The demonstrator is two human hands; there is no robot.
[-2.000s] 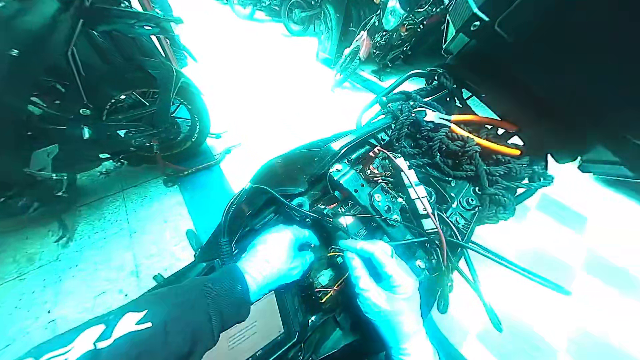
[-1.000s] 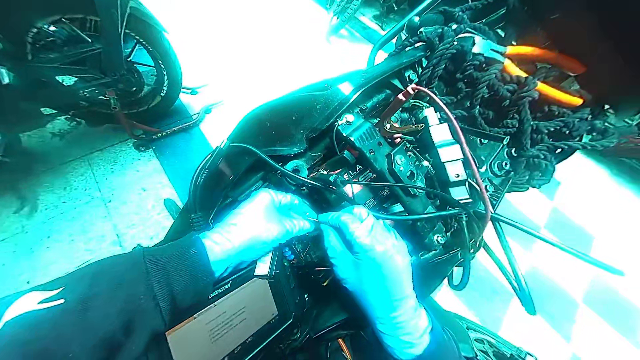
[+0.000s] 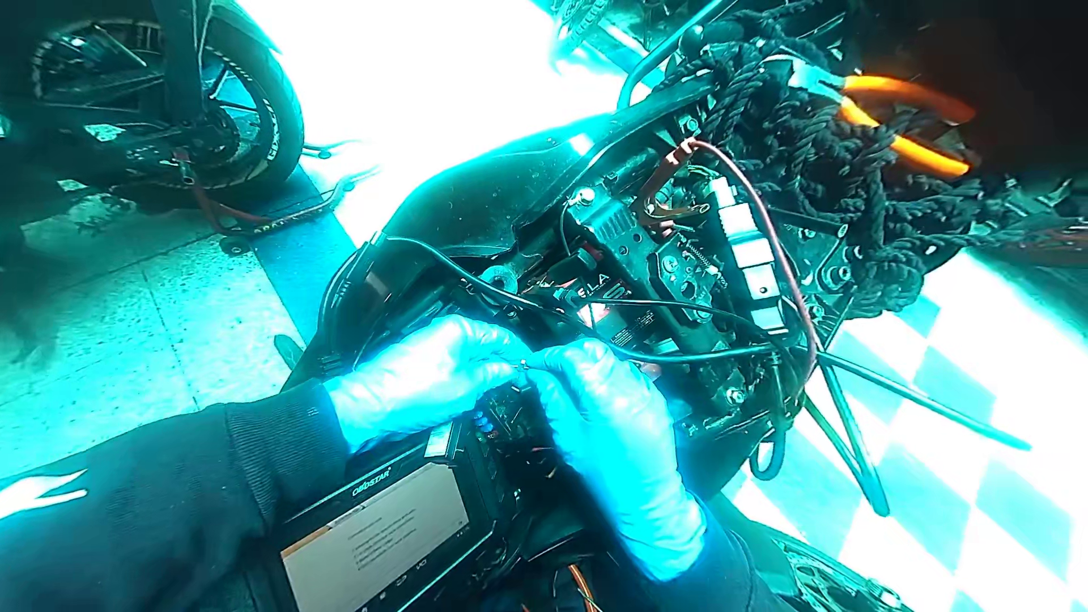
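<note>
Both hands are gloved and meet fingertip to fingertip over an opened motorcycle body. My left hand [image 3: 433, 374] pinches a small thing, perhaps a wire end or terminal, too small to name surely. From the other side, my right hand [image 3: 612, 433] pinches at the same spot. Just beyond the fingers lies the battery [image 3: 608, 310], with dark cables [image 3: 714, 353] crossing over it. A reddish cable [image 3: 778, 246] arches around a pale connector block [image 3: 752, 263]. Below my left wrist rests an OBDSTAR diagnostic tablet [image 3: 382, 535], its screen lit with writing.
Orange-handled pliers [image 3: 905, 140] lie on black knotted rope netting [image 3: 807, 144] at the rear. Another motorcycle's wheel [image 3: 246, 119] stands at upper left beside a reddish stand [image 3: 272, 217]. Orange wires [image 3: 580, 586] show low in the middle. The floor is tiled, with strong glare.
Two seconds ago my hands were apart above the wiring; now their fingertips meet. The reddish cable arches higher than in the oldest frame. The view has shifted closer.
</note>
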